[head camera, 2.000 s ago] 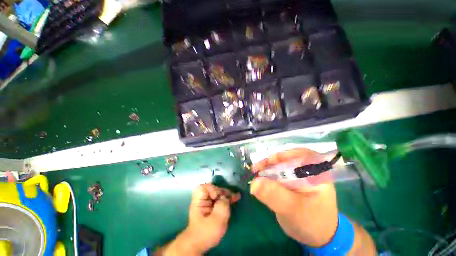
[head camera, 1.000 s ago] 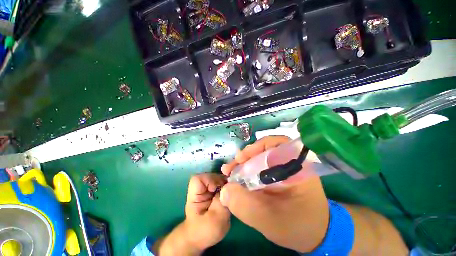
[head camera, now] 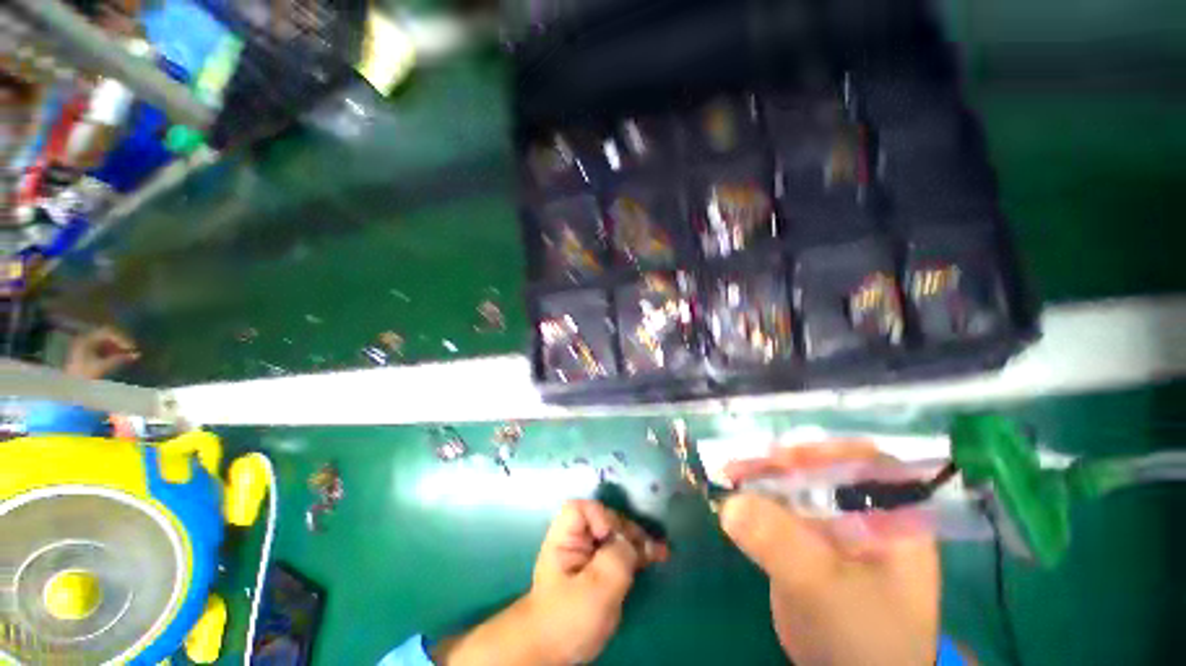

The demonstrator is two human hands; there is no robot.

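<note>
My right hand [head camera: 845, 559] is closed around a clear-pinkish glue syringe [head camera: 943, 518], its tip pointing left. A black finger switch [head camera: 884, 496] lies along the syringe and a green air adapter [head camera: 1012, 484] sits on its back end. My left hand [head camera: 592, 572] is left of it, fingers curled and pinched together; blur hides whether a part is between them. The hands are apart. A black compartment tray [head camera: 780, 377] with small wired assemblies [head camera: 748, 319] in its pockets stands beyond the hands. The frame is blurred.
A yellow and blue desk fan [head camera: 195, 520] stands at lower left. Loose assemblies [head camera: 325, 492] lie on the green bench. A pale metal strip [head camera: 351, 397] runs under the tray. White paper [head camera: 741, 455] lies by the syringe. Another person's hand [head camera: 98, 351] shows at far left.
The syringe tip and my right hand have moved away from my left hand. The view has shifted, so the tray and fan appear further right and the tray smaller.
</note>
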